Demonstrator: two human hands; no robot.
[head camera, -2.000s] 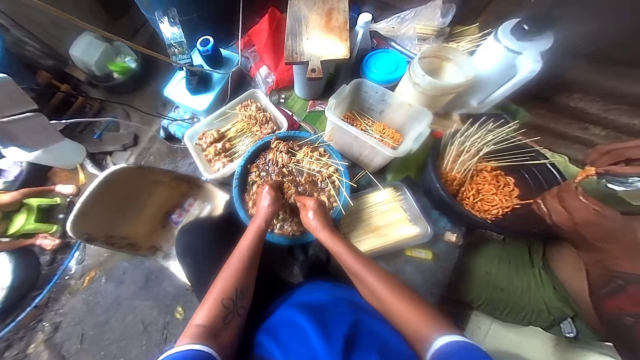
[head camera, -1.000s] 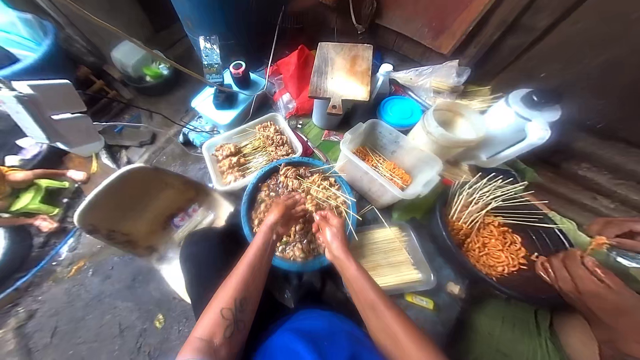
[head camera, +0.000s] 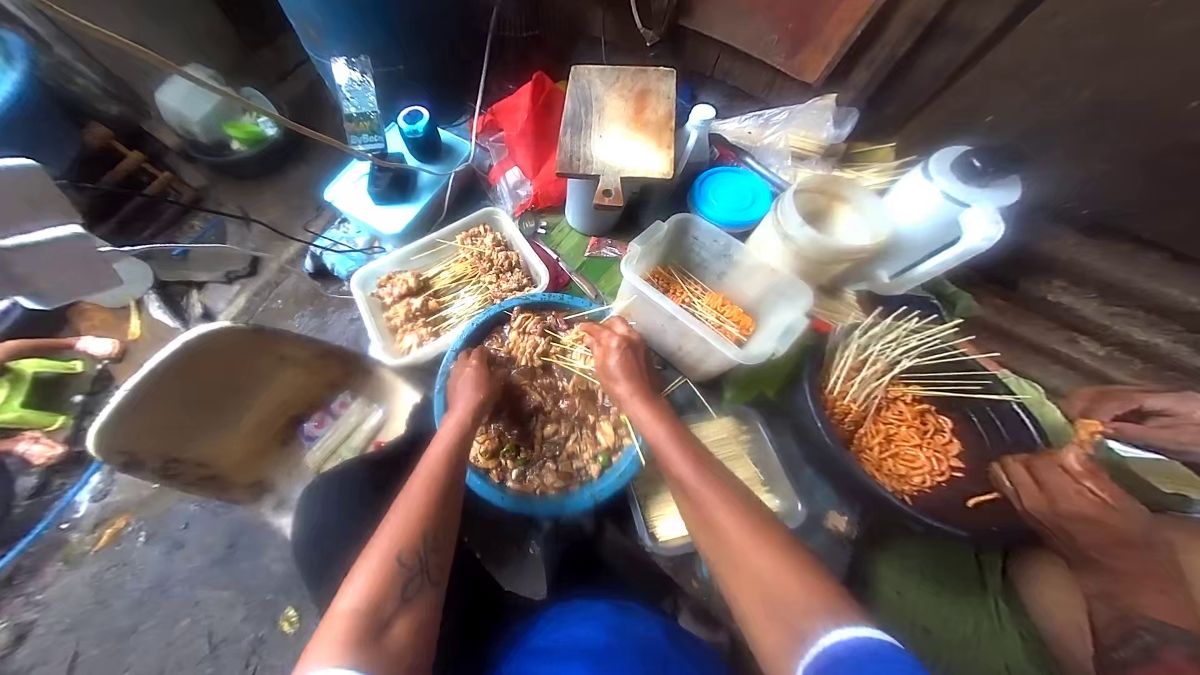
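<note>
A blue round basin (head camera: 544, 502) holds marinated meat pieces (head camera: 553, 431) in dark sauce, with skewered meat (head camera: 525, 337) along its far side. My left hand (head camera: 475, 382) is down at the meat by the basin's left edge, its fingertips partly hidden. My right hand (head camera: 617, 356) is at the sticks of the skewers on the far right side of the basin; whether it grips any is unclear. Behind the basin, a white tray (head camera: 375, 323) bears more meat skewers. A clear plastic container (head camera: 792, 506) of bare bamboo skewers (head camera: 727, 469) lies beside my right forearm.
A co-worker's hands (head camera: 1078, 487) work over a black basin (head camera: 1022, 427) with orange strips and skewers at the right. A translucent tub (head camera: 778, 319), blue-lidded container (head camera: 731, 197), wooden board (head camera: 619, 122) and white jug (head camera: 947, 216) stand behind. An empty-looking beige tub (head camera: 216, 412) is at left.
My hands, close together in the basin earlier, are now apart: the left at the basin's left side, the right at the skewers on its far right. The view has shifted a little.
</note>
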